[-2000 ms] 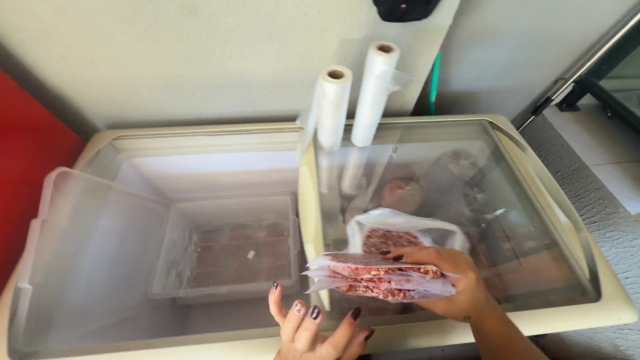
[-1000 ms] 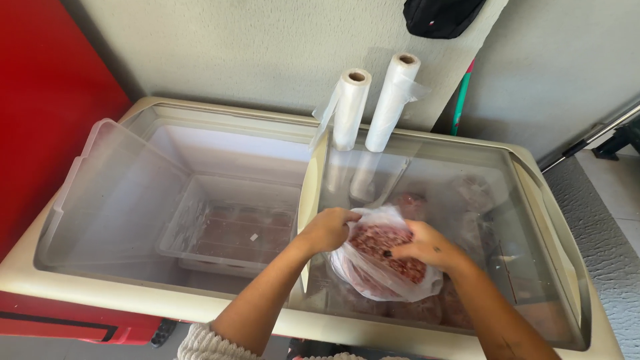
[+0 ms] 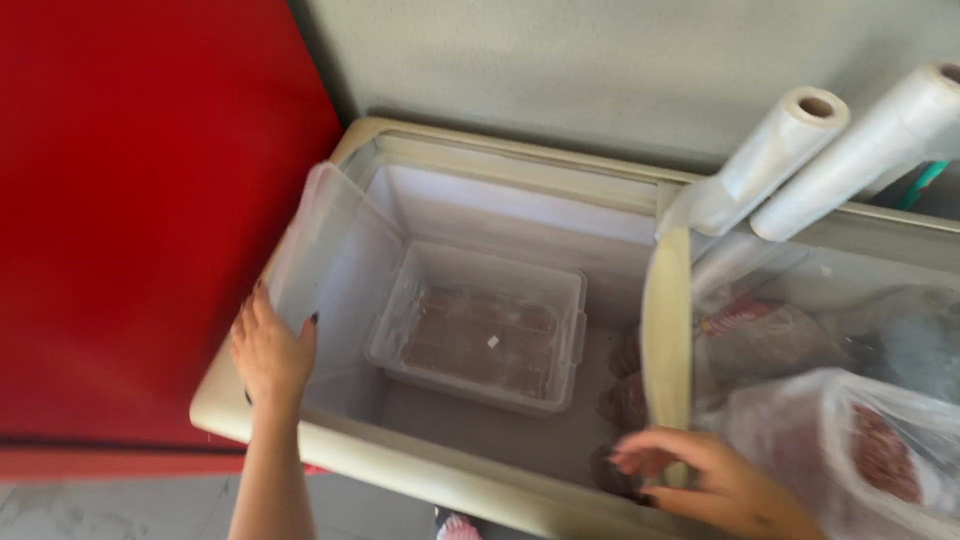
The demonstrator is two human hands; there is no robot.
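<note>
My left hand (image 3: 274, 349) is at the left rim of the chest freezer, its fingers against the edge of a translucent plastic lid (image 3: 330, 232) that leans there. Blurred, my right hand (image 3: 690, 472) is over the front end of the cream lid handle (image 3: 667, 330), fingers apart; whether it touches the handle I cannot tell. A clear plastic bin (image 3: 574, 330) stands on the freezer floor. To the right, an open plastic bag (image 3: 832, 427) of ground meat (image 3: 885, 454) rests on the glass lid (image 3: 765, 330).
Two rolls of plastic bags (image 3: 772, 161) (image 3: 855, 157) stand at the back by the wall. A red appliance (image 3: 150, 225) borders the freezer's left side. Wrapped packs (image 3: 626, 397) lie under the glass, some beside the handle. The freezer's front rim (image 3: 420, 476) runs below.
My hands have left the meat bag, which now rests on the glass. My left hand has moved left to the translucent lid, my right to the handle. The view has swung left.
</note>
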